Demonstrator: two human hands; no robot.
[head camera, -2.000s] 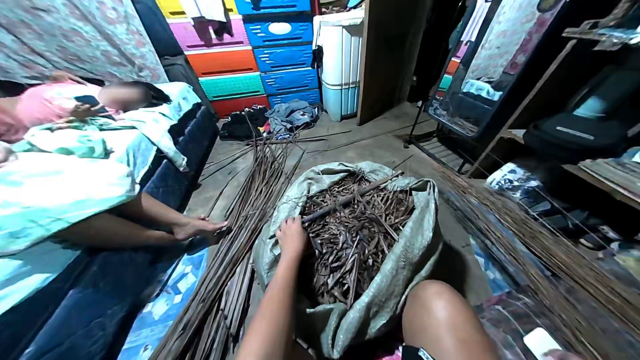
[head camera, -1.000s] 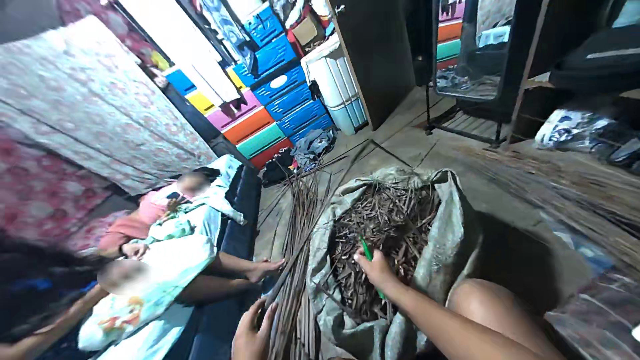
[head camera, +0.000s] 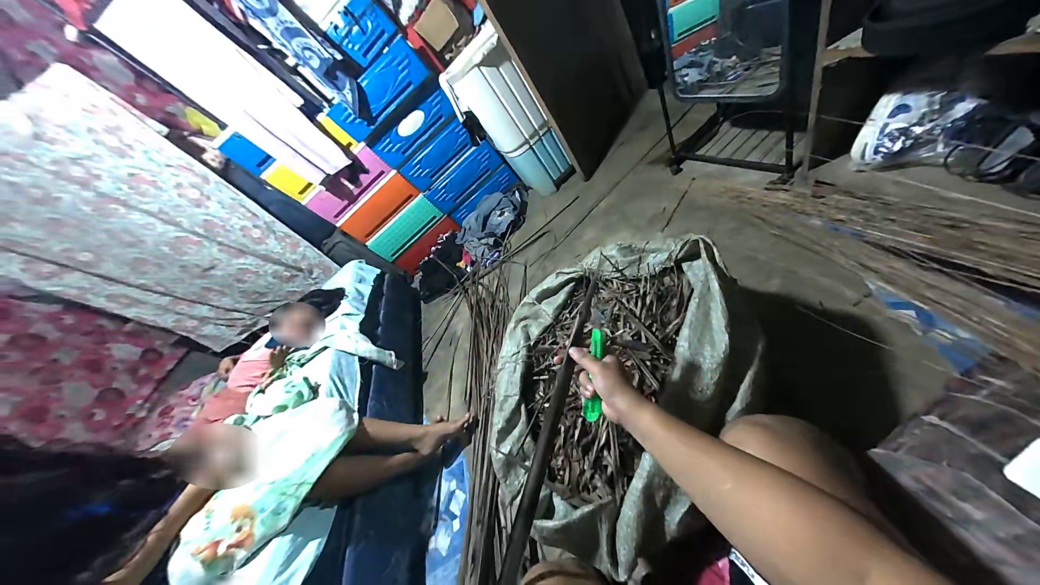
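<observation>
My right hand (head camera: 605, 382) is closed around a green utility knife (head camera: 597, 374), above an open woven sack (head camera: 719, 333) full of dry brown leaf scraps (head camera: 650, 325). The knife's tip end points away from me. A long dark frond strip (head camera: 544, 439) slants across the sack's left part, beside the knife; its far end lies over the scraps and its near end reaches the bottom edge. Of my left hand (head camera: 561, 573) only a small part shows at the bottom edge, by the strip's near end; its fingers are hidden.
Long dry strips (head camera: 483, 366) lie on the floor left of the sack, and more (head camera: 934, 236) lie at right. Two people are on a dark blue mattress (head camera: 390, 390) at left, one's feet near the strips. Behind are clothes (head camera: 491, 219), coloured drawers (head camera: 422, 162) and a mirror stand (head camera: 731, 162).
Two seconds ago one hand rested at a strip across the sack. A second ago my left hand was spread at lower left; now it is mostly out of view. The strip now slants over the sack.
</observation>
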